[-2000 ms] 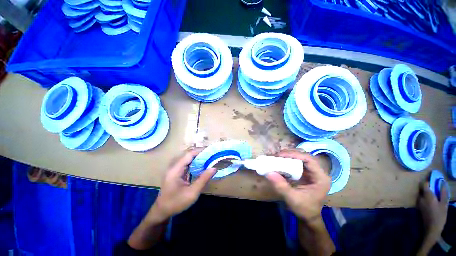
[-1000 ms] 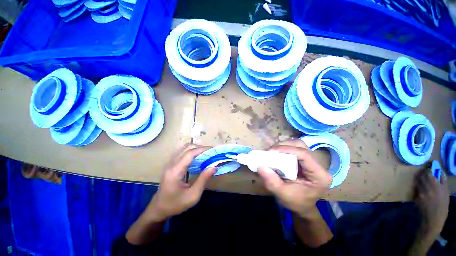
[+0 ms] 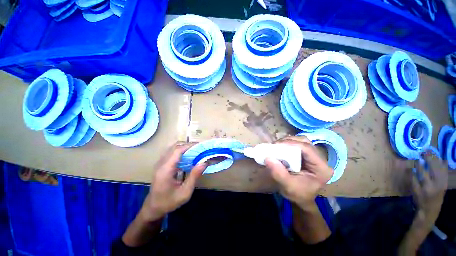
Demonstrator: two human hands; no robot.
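Observation:
My left hand point(image 3: 172, 177) grips a pale blue flanged ring point(image 3: 212, 156) by its left side, tilted, thumb at the dark blue collar. My right hand point(image 3: 302, 172) is closed around a white squeeze glue bottle point(image 3: 277, 156). Its nozzle points left at the right side of the ring, close to the brim; whether it touches cannot be told. A loose single ring point(image 3: 341, 157) lies on the bench behind my right hand and is partly hidden by it.
Stacks of flanged rings stand across the tan bench point(image 3: 210, 117), including one at centre right point(image 3: 327, 92) and two at left. A blue crate point(image 3: 100, 60) is at upper left, another point(image 3: 370, 25) at upper right. Another person's hand point(image 3: 430, 180) is at far right.
The bottle has stayed in my right hand and the ring in my left. The ring's collar opening has turned more into view. The other person's hand has moved up to the right-hand rings.

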